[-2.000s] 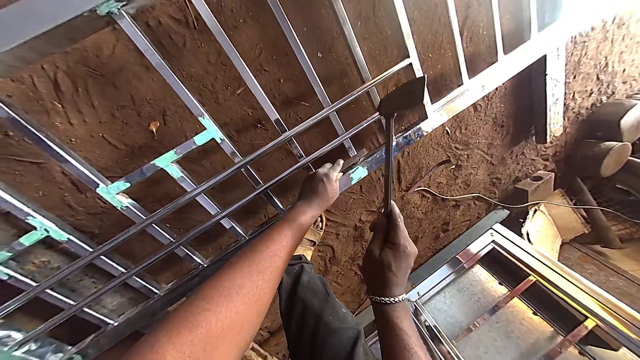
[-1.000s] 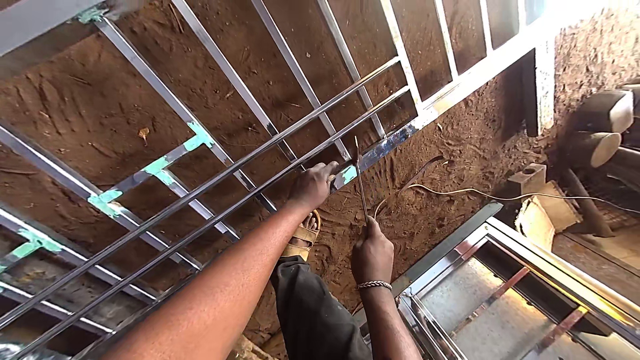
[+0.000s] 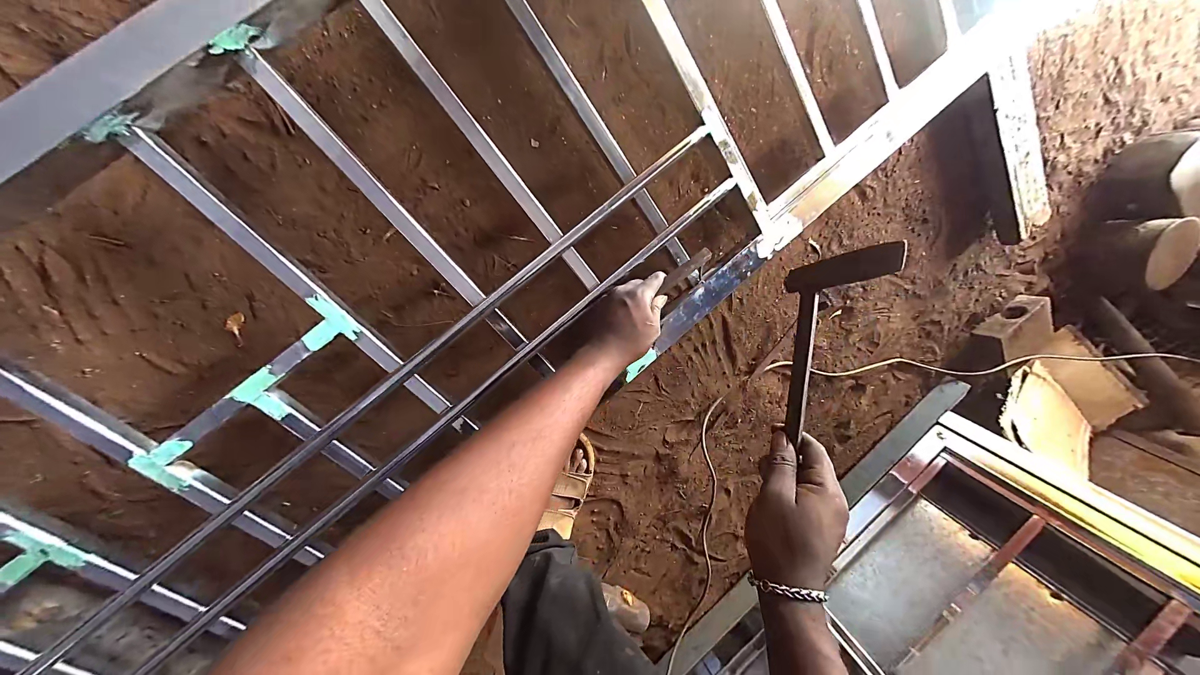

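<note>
My right hand (image 3: 797, 511), with a braided bracelet at the wrist, grips the handle of a metal hammer (image 3: 847, 266), its head raised over bare soil to the right of the frame. My left hand (image 3: 630, 319) is closed around a short flat metal piece (image 3: 687, 270) beside the lower rail (image 3: 712, 292) of a welded steel frame. Two long thin metal bars (image 3: 487, 305) run diagonally across the frame's crossbars (image 3: 422, 220). Green filler patches (image 3: 330, 322) cover several joints. What the far end of the piece touches is unclear.
A second metal frame with panels (image 3: 947, 562) lies at the lower right. A thin cable (image 3: 891, 364) crosses the soil. A hollow block (image 3: 1012, 323), torn cardboard (image 3: 1045, 417) and cut logs (image 3: 1172, 253) stand at the right. My sandalled foot (image 3: 567, 487) is below the rail.
My left hand has moved up and right along the rail from its place one second ago. The hammer, blurred then, now shows its head clearly to the right of the rail.
</note>
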